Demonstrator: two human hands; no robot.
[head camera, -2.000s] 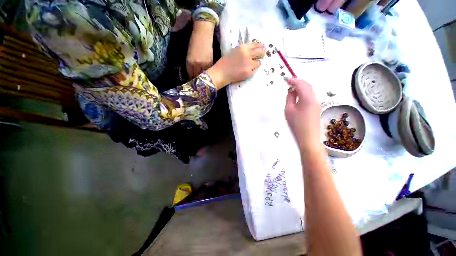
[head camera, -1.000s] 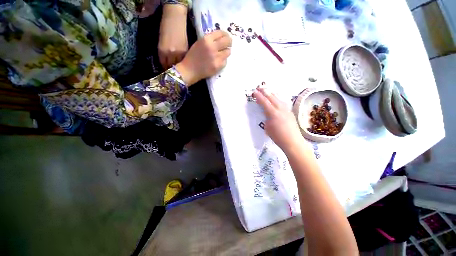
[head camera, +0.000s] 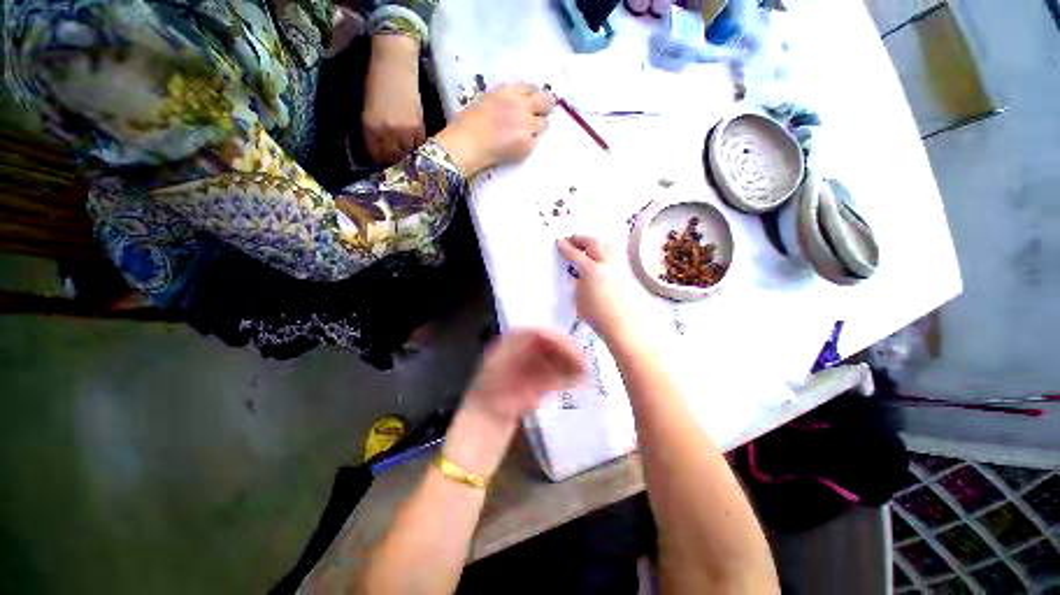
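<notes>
My right hand (head camera: 591, 273) is on the white table, fingertips down beside a small dark bead; whether it pinches anything is too small to tell. My left hand (head camera: 529, 370), with a gold bracelet at the wrist, is blurred and partly curled over the table's near left edge; its fingers and any content are unclear. A few loose beads (head camera: 558, 209) lie just beyond my right fingertips. A pale round dish (head camera: 642, 265) holding a heap of amber-brown beads (head camera: 689, 258) stands right of my right hand.
A person in a floral sleeve (head camera: 395, 221) sits at left, one hand (head camera: 500, 126) on the table. A red pencil (head camera: 584, 126), ridged empty dish (head camera: 756, 160), stacked dishes (head camera: 831, 230) and purple item (head camera: 829, 349) lie on the white table (head camera: 744, 337).
My left hand has come into view at the table's edge. My right hand has moved from the red pencil towards me. The view has shifted, and the other person's hand is back near the pencil.
</notes>
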